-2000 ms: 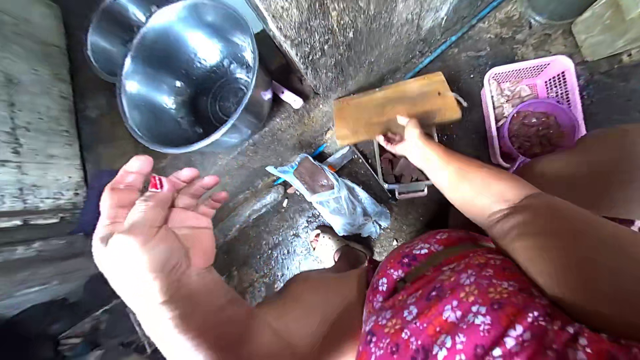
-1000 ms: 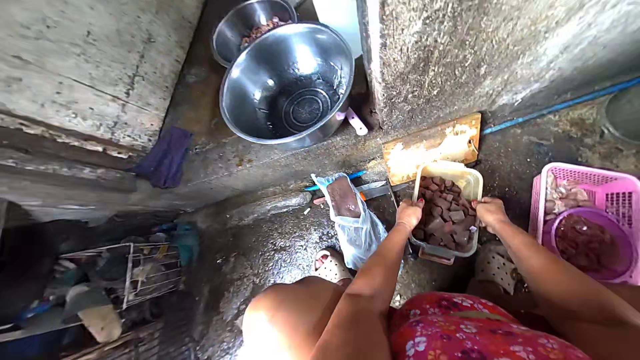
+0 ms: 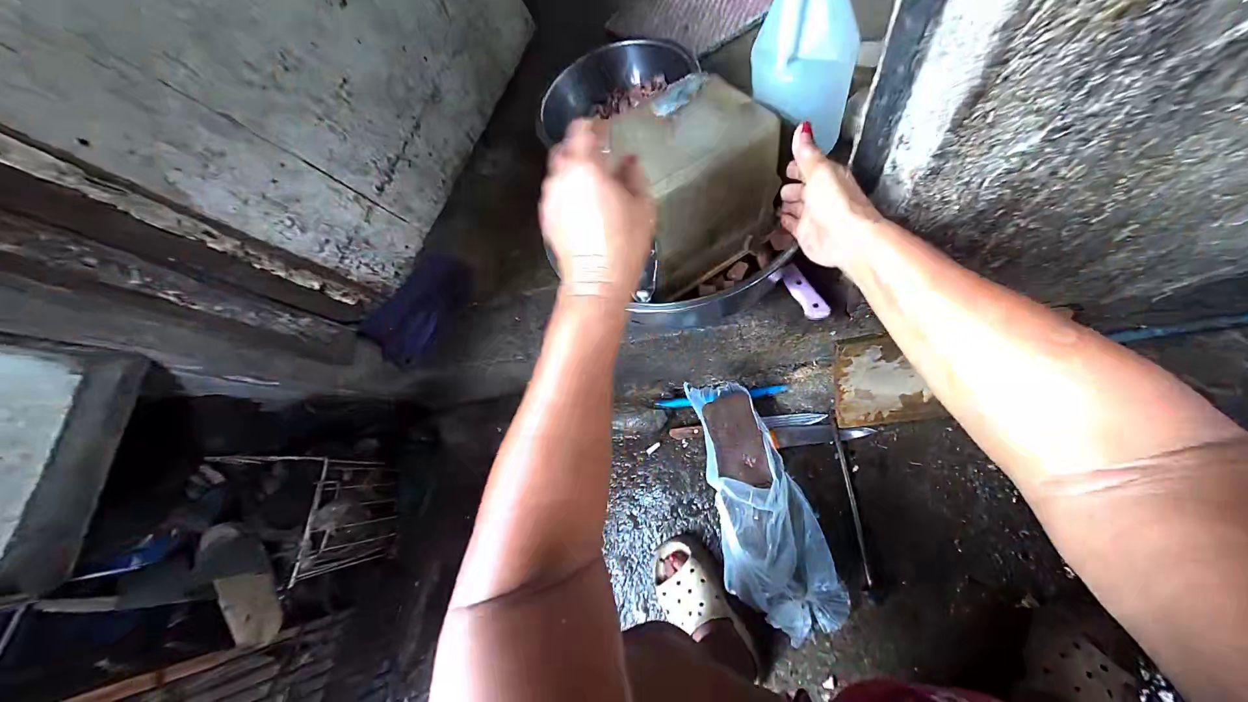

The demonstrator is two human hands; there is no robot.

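Note:
A pale plastic container (image 3: 707,185) is tipped mouth down over a large metal basin (image 3: 697,310). Dark brown chunks (image 3: 738,273) lie in the basin below its lower edge. My left hand (image 3: 597,219), blurred, is at the container's left side with bent fingers; its grip is unclear. On the other side, my right hand (image 3: 829,200) has its fingertips close to the container wall and its thumb raised. Whether it grips is unclear. A clear plastic bag (image 3: 780,556) around a brown block (image 3: 738,439) lies on the wet floor, beside knives (image 3: 824,435).
Behind stands a smaller metal bowl (image 3: 561,97) with pieces in it, near a translucent jug (image 3: 804,73). A purple knife handle (image 3: 804,292) sticks out beside the basin. A wooden board (image 3: 882,380) lies by the rough wall (image 3: 1092,146). A wire rack (image 3: 341,517) is at left.
The container of brown chunks has moved from near the board to above the basin and is now tipped over. Both hands have moved with it, and chunks now show in the basin.

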